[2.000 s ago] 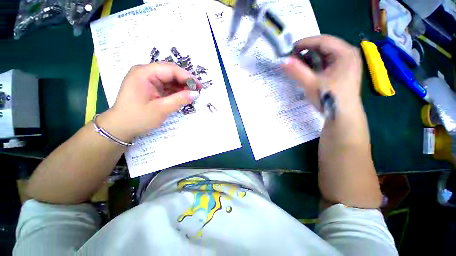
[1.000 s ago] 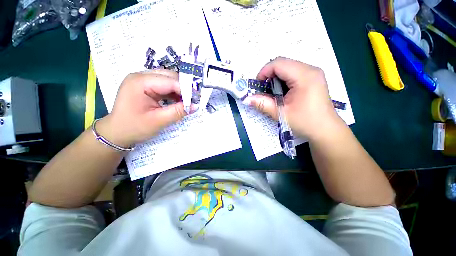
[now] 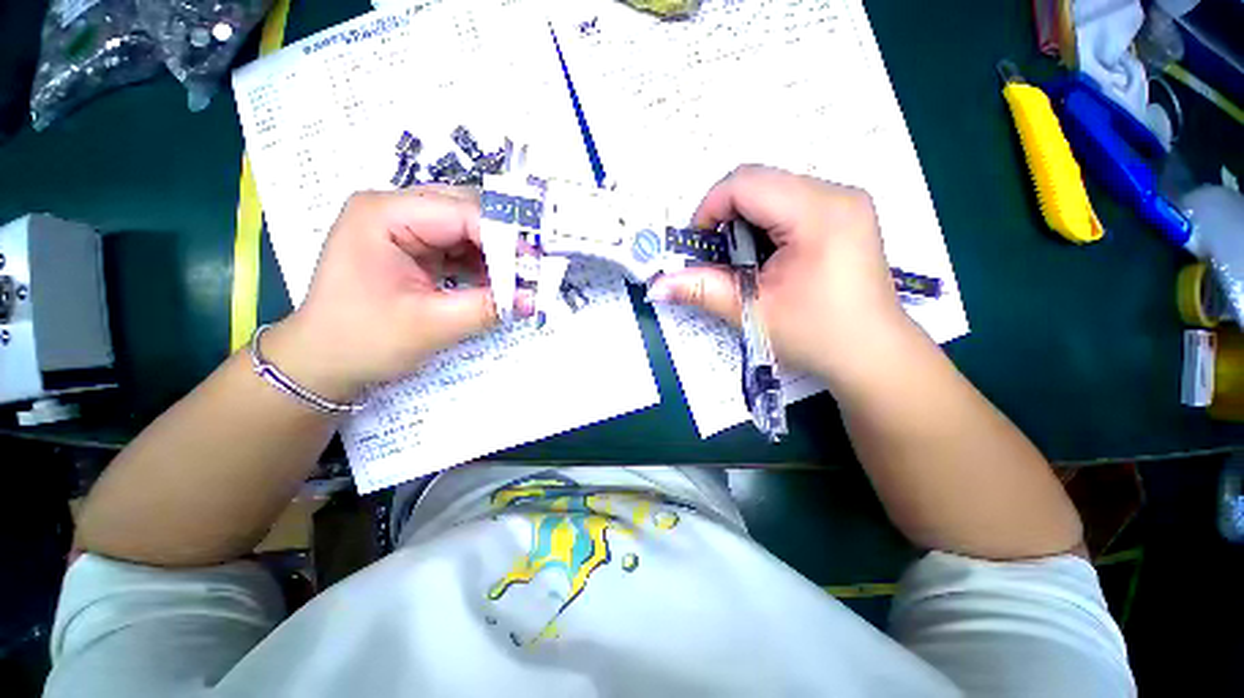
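The digital caliper (image 3: 594, 225) is held level over two printed sheets (image 3: 737, 102), its jaws pointing toward me. My right hand (image 3: 805, 273) grips the caliper's scale and slider, with a clear pen (image 3: 759, 361) also held between the fingers. My left hand (image 3: 409, 273) is at the jaws, fingertips pinched beside them. A small metal part shows at the left fingertips, mostly hidden by the fingers and jaws. A pile of small metal parts (image 3: 443, 167) lies on the left sheet just behind the caliper.
A white box tester (image 3: 55, 307) stands at left. Clear bags of parts (image 3: 130, 48) lie at the back left. A yellow knife (image 3: 1050, 161), a blue-handled tool (image 3: 1126, 164), a white cloth (image 3: 1108, 41) and a tape roll (image 3: 1198, 296) lie at right.
The right hand has brought the caliper from the upper right down to the left hand. Over the last second the caliper has tilted and shifted slightly left, and its display has turned from view.
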